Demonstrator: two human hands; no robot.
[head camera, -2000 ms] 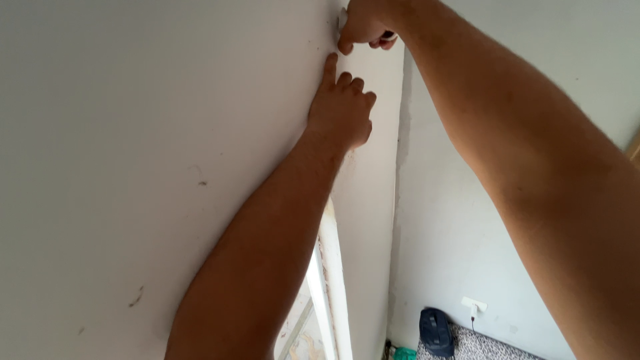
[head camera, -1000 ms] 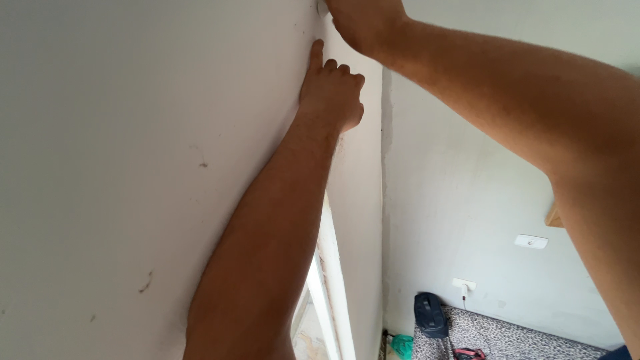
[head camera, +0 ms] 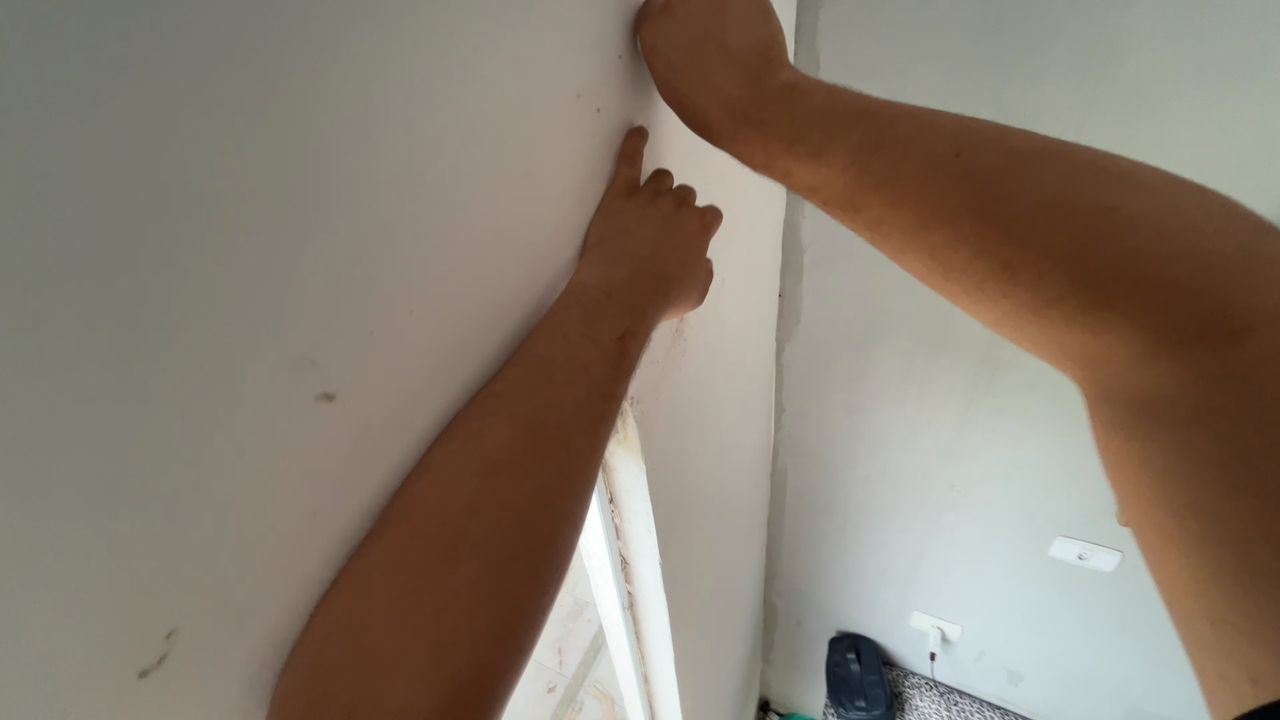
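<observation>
My left hand (head camera: 650,235) rests on the white wall (head camera: 480,220), its index finger stretched up against the surface and the other fingers curled. Nothing shows in it. Just above and to the right, at the top edge of the view, my right hand (head camera: 710,60) is bent in at the wrist close to the same wall. Its fingertips are hidden, so whether it holds anything cannot be told. Small dark marks dot the wall beside the index fingertip.
A white-framed opening (head camera: 645,560) lies below my left forearm. Past the wall corner, a second wall (head camera: 930,400) carries a switch plate (head camera: 1085,553) and a socket with a plug (head camera: 935,628). A dark bag (head camera: 858,675) sits on a patterned cover (head camera: 940,696).
My right forearm has swung to a flatter angle, and its wrist is now bent, with the fingers turned out of sight. My left hand keeps its index finger on the wall.
</observation>
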